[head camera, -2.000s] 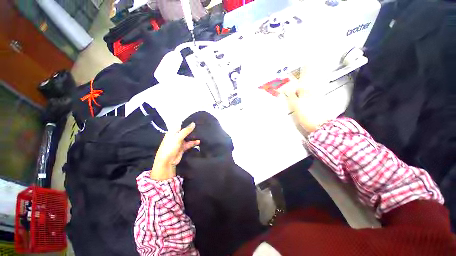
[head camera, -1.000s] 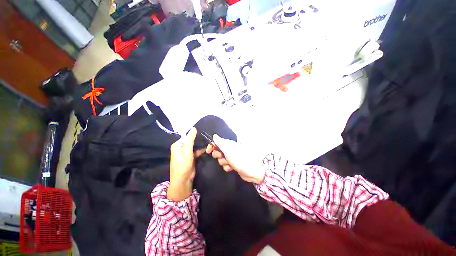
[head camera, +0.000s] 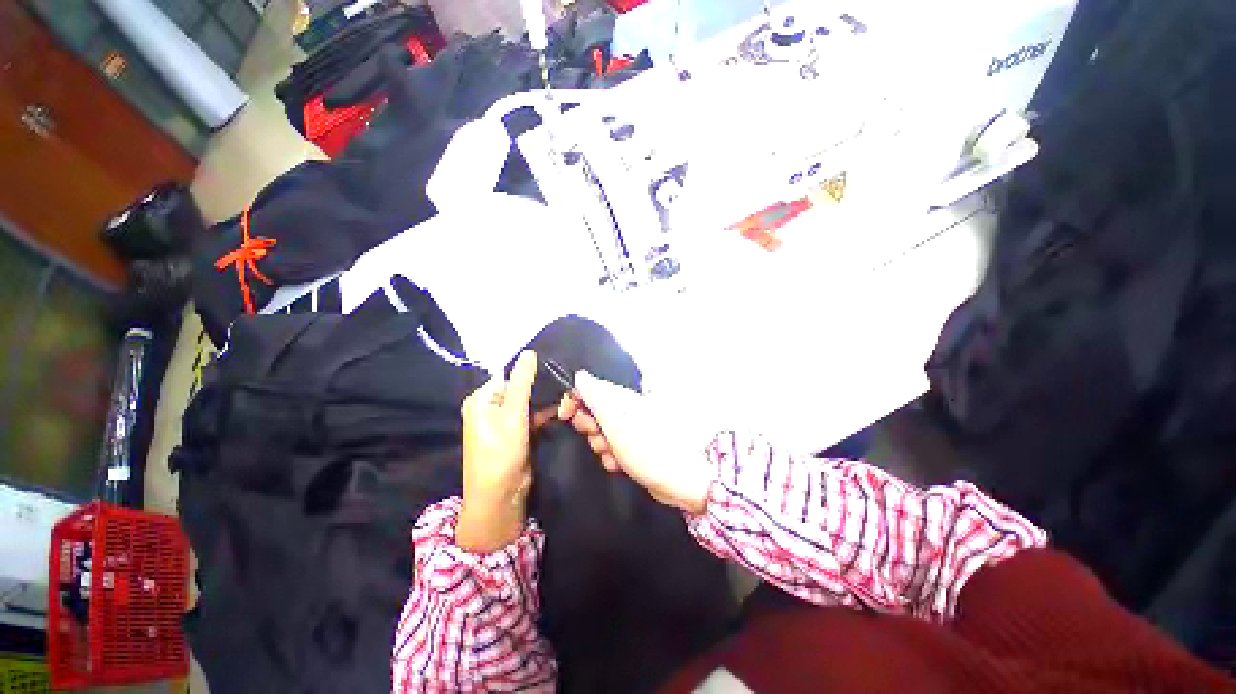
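Note:
A large black garment (head camera: 325, 502) covers the left of the white table and hangs over its front edge. My left hand (head camera: 499, 431) pinches the garment's upper part near the table's front. My right hand (head camera: 626, 431) holds thin dark thread snips (head camera: 557, 372), their tip at the cloth beside my left fingers. The cloth spot between the fingers is too small to make out. The white sewing machine (head camera: 868, 122) stands beyond my hands; its needle area (head camera: 637, 264) has no hand at it.
More black cloth (head camera: 1111, 298) lies right of the machine. A black garment with an orange-red tie (head camera: 247, 254) lies at the table's left end. A red basket (head camera: 119, 594) is on the floor at lower left. A thread cone or lamp stalk behind is unclear.
My right hand has come from the machine's red mark down to the garment beside my left hand, with the snips now visible. Over the last second both hands have barely moved.

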